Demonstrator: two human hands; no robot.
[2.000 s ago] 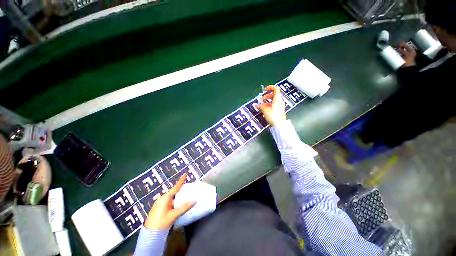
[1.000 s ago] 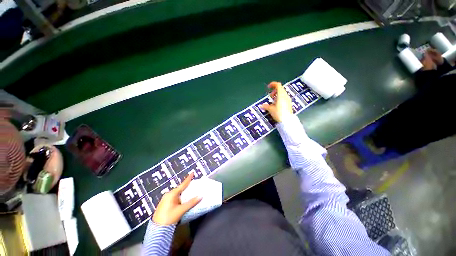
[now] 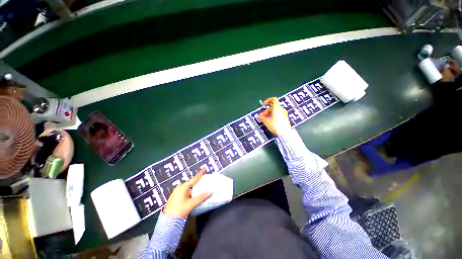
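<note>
The label strip [image 3: 220,141] lies diagonally on the green bench, with two rows of dark squares with white marks. A white rolled strip end [image 3: 115,208] lies at its lower left and another [image 3: 345,81] at its upper right. My left hand [image 3: 184,197] holds a limp white sticker sheet [image 3: 217,189] by the bench's near edge, thumb on top, fingertips by the strip. My right hand [image 3: 274,117] is over the strip right of its middle, fingertips pinched together at a tiny pale piece, barely visible, probably a small sticker.
A lit smartphone [image 3: 106,138] lies left of the strip. Further left are a fan [image 3: 15,136], a pink item with a green object, white cartons and a gold box [image 3: 16,227]. Another person's hand [image 3: 449,70] is beside white rolls at right. Trays [image 3: 383,225] stand on the floor.
The whole view has shifted, so the bench items appear further right. My right hand has moved left along the strip, its fingers now closer together. My left hand still holds the sheet.
</note>
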